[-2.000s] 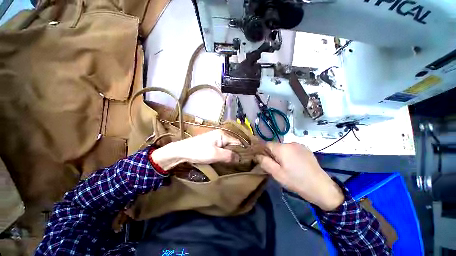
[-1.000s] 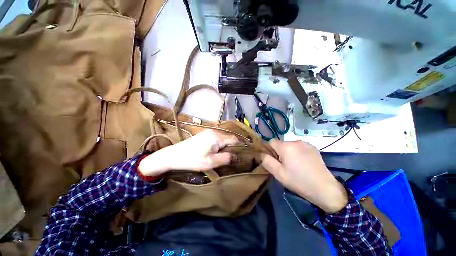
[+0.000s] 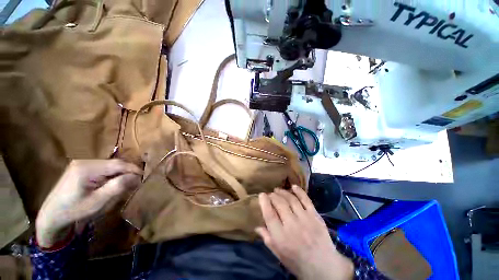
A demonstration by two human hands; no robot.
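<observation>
A tan-brown bag body (image 3: 202, 219) lies on my lap, its mouth open upward, with a zipper (image 3: 241, 152) along the far side and narrow handles (image 3: 216, 167) looping over it. My left hand (image 3: 90, 191) is at the bag's left end, its thumb and fingertips pinched on the brown material there. My right hand (image 3: 295, 232) lies over the near right rim of the bag, fingers curled over the edge, thumb hidden or unclear. Small shiny bits show inside the opening.
The white sewing machine head (image 3: 416, 33) stands above its dark cylinder arm end (image 3: 271, 94). Teal-handled scissors (image 3: 302, 141) lie right of the bag on the table. Brown bags (image 3: 71, 82) are heaped at left. A blue bin (image 3: 432, 229) with a brown piece stands at lower right.
My left hand has left the bag's inside and moved to its left end. My right hand has moved down onto the near rim. The bag mouth is spread wider, showing more zipper.
</observation>
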